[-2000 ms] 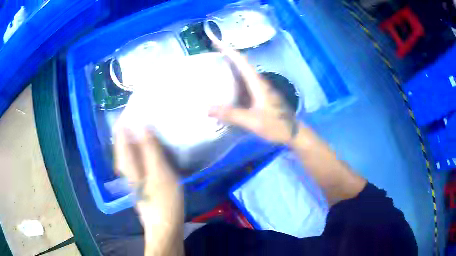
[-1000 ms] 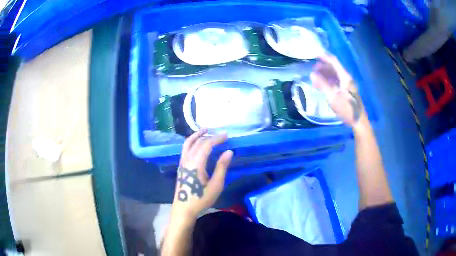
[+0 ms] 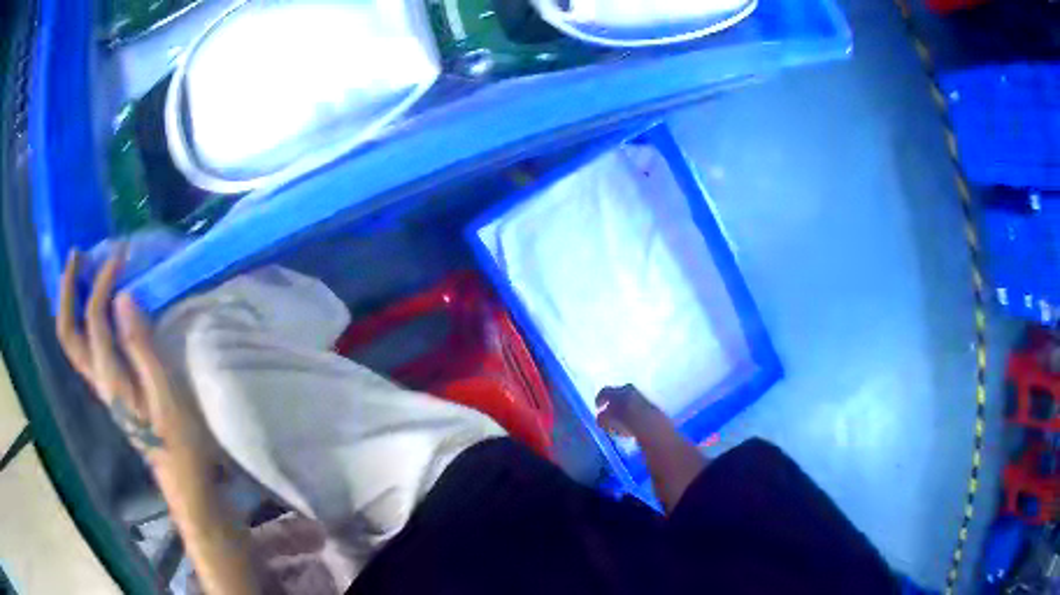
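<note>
A large blue tote at the top left holds green shells with shiny silver-white rounded ends. My left hand is at the tote's near left corner, fingers spread over the rim; whether it grips the rim is unclear. A smaller blue tote with a white liner sheet stands lower, at the centre. My right hand is over its near edge, fingers curled and foreshortened; I cannot tell whether it holds the liner.
A red plastic stool or crate stands left of the smaller tote. The wearer's pale trouser leg is beside it. A blue-grey floor with a yellow-black line lies right. Blue totes and red items are at the far right.
The view has shifted down and right. My left hand moved to the large tote's left corner. My right hand left the shells and moved down to the smaller tote.
</note>
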